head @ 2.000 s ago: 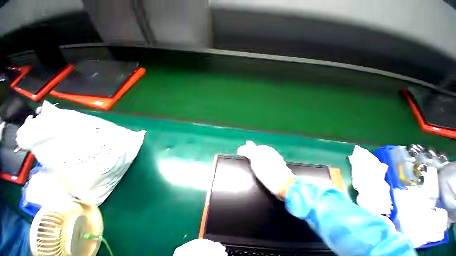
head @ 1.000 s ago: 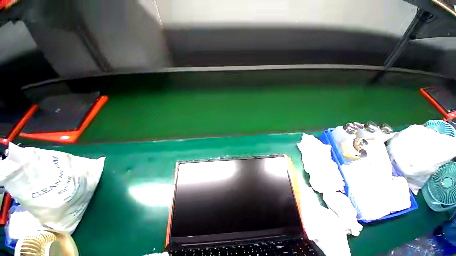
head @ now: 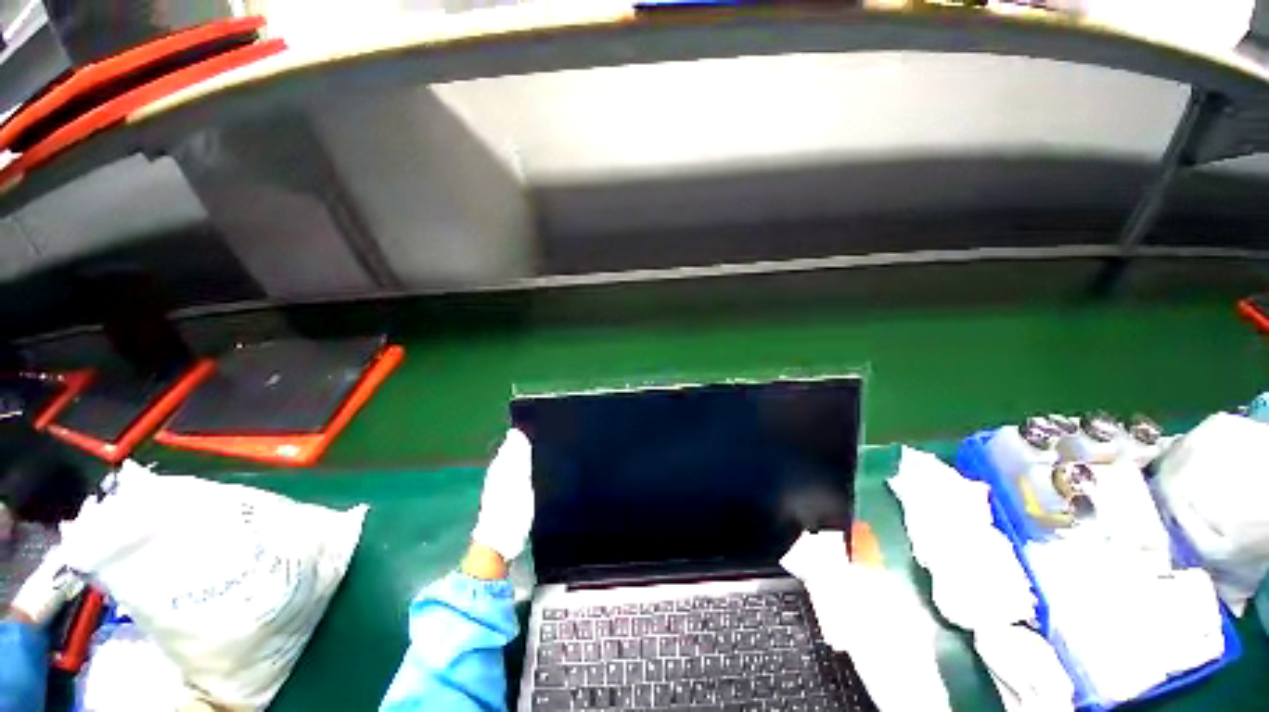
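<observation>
An open laptop stands in front of me, its black screen (head: pixel 696 480) raised and its keyboard (head: pixel 682 647) facing up. My left hand (head: pixel 505 501), in a white glove, is closed on the screen's left edge. My right hand (head: pixel 880 633), also white-gloved, is at the screen's lower right corner. A bunched white wiper (head: pixel 818 556) shows at its fingertips; glove and cloth are hard to tell apart. A bit of the orange-red tray (head: pixel 866 544) shows beside the right hand. The laptop's front edge is cut off.
A white bag (head: pixel 223 577) lies left. Loose wipers (head: pixel 960 543) and a blue bin (head: pixel 1037 556) with bottles (head: pixel 1072 480) and cloths are right. Closed laptops (head: pixel 278 385) on orange-red trays lie on the belt. Another person's gloved hand (head: pixel 49 591) is far left. A shelf (head: pixel 779 35) runs overhead.
The laptop screen is tilted up more and the keyboard shows more. My left hand has come onto the screen's left edge. My right hand is at the lower right corner. The view has shifted.
</observation>
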